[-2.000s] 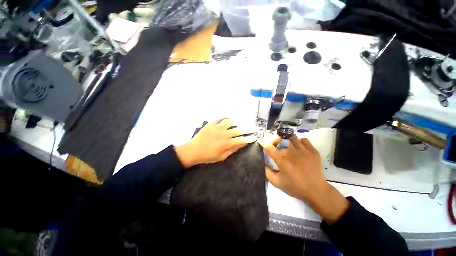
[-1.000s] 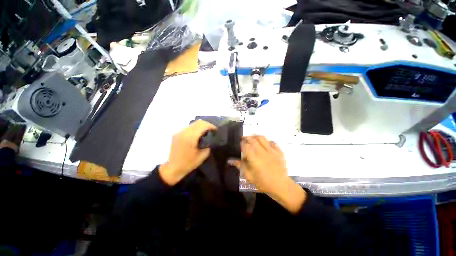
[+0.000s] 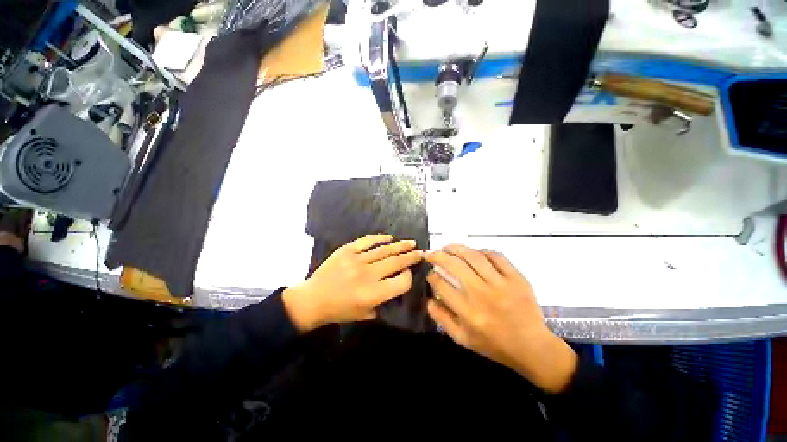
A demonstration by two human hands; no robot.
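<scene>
A dark charcoal fabric panel point(image 3: 367, 207) lies on the white machine table, its far edge just in front of the presser foot and needle point(image 3: 412, 157). Its near part hangs over the table's front edge. My left hand point(image 3: 358, 278) lies flat on the panel, fingers pointing right. My right hand point(image 3: 487, 302) is at the panel's right edge, its fingertips close to my left fingertips. Whether the right fingers pinch the cloth is hard to tell.
A long dark strip point(image 3: 185, 164) lies on brown card point(image 3: 155, 283) at left, beside a grey vented box point(image 3: 56, 164). A smartphone point(image 3: 582, 168), wooden-handled tool point(image 3: 660, 93) and hanging black strip point(image 3: 561, 60) are at right. A blue crate point(image 3: 733, 388) stands below the table.
The panel was under the needle, then folded up in both hands nearer the front. Now it lies flatter on the table, with my left hand spread on it. The camera view has also shifted.
</scene>
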